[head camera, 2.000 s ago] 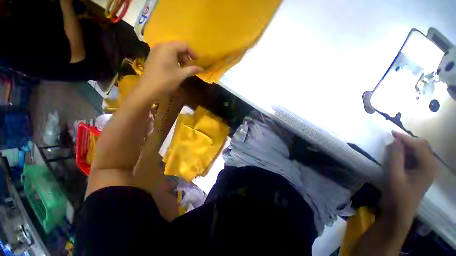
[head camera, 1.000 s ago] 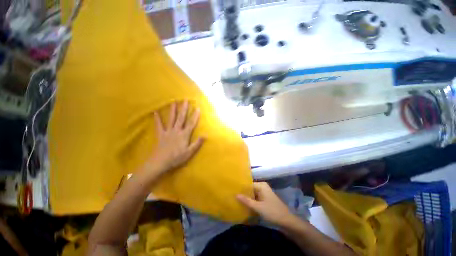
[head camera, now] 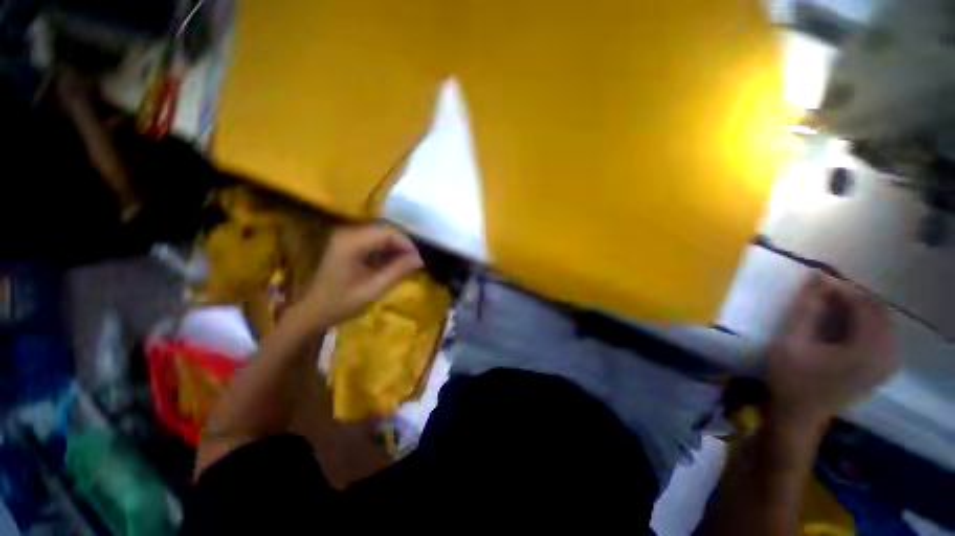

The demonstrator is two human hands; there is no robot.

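A large yellow fabric panel [head camera: 618, 157] lies over the machine table, its right edge by the lit needle area. A second yellow part [head camera: 314, 94] lies to its left, with a narrow white wedge of table between them. My left hand [head camera: 367, 267] is at the table's front edge below that part, thumb and fingers close together; whether it pinches cloth cannot be told. My right hand [head camera: 833, 340] is blurred, fingers curled, right of the panel's lower corner; nothing clear shows in it. The machine head [head camera: 890, 84] is blurred and cut off at upper right.
Small yellow pieces [head camera: 387, 351] lie below the table edge, beside the grey cloth [head camera: 565, 345] over the lap. A red basket [head camera: 189, 382] and a green basket [head camera: 115, 476] stand at lower left. Another person's arm [head camera: 100, 147] and red-handled scissors [head camera: 162, 103] are at upper left.
The view has swung, putting the machine head at upper right. My left hand has left the panel's top for the table edge. My right hand has come off the panel's lower corner.
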